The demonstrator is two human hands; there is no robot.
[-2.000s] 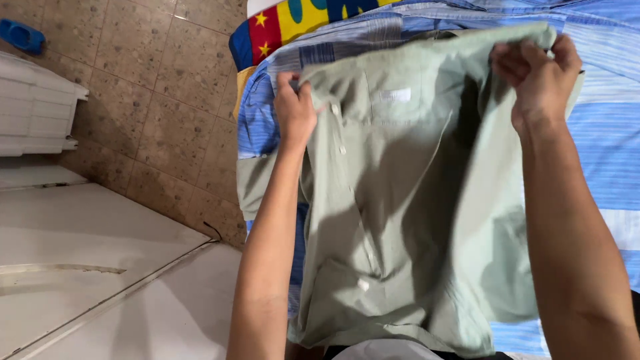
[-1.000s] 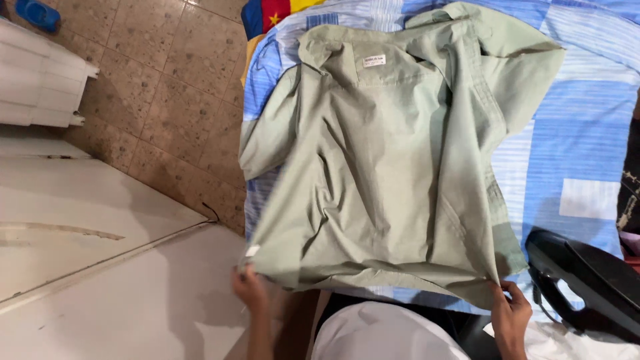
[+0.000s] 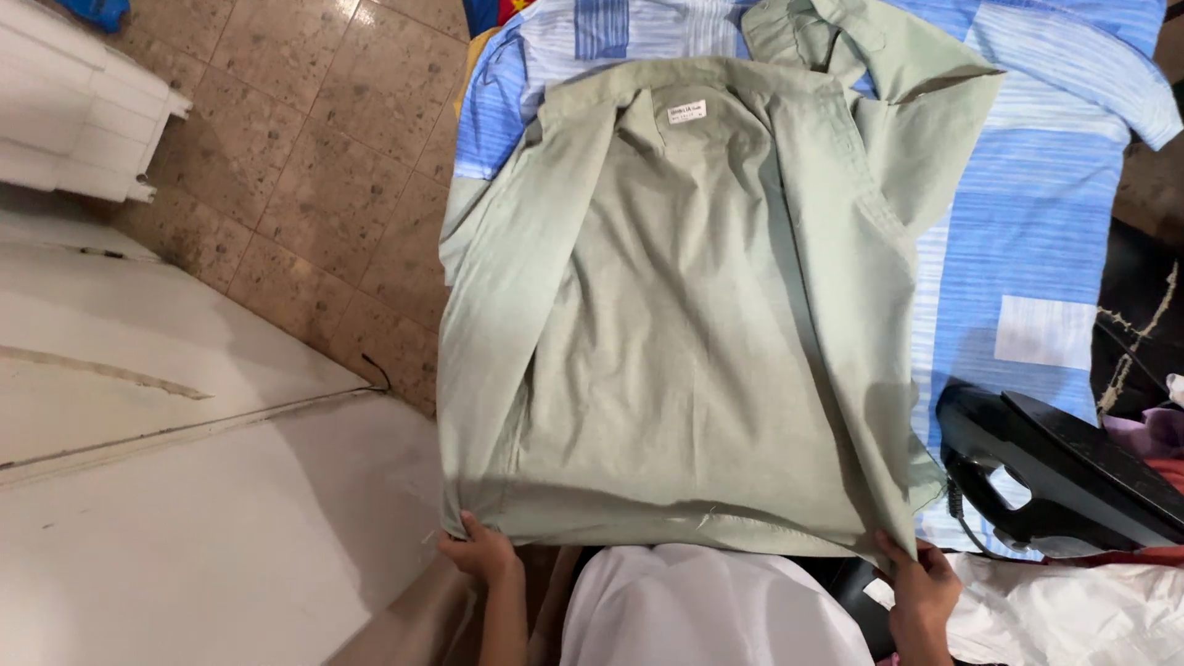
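Note:
A pale green shirt [image 3: 666, 324] lies front open on a blue patterned cloth [image 3: 1027, 231], its collar and white label [image 3: 687, 112] at the far end. My left hand [image 3: 479, 550] pinches the near left corner of its hem. The near right corner is held between the thumb and fingers of my right hand [image 3: 920, 583]. The hem stretches between both hands, close to my body. One sleeve is folded out at the upper right; the other lies along the left side, partly hidden.
A black clothes iron [image 3: 1054, 472] with a cord rests right of the shirt. White cloth [image 3: 1064, 601] lies below it. On the left are a white cabinet-like surface [image 3: 185, 518], a white plastic object [image 3: 74, 102] and tiled floor [image 3: 314, 166].
Two seconds ago both hands held the shirt near its collar end. They then moved to the hem corners. Since one second ago, the hem has been drawn straighter and the left side spread outward.

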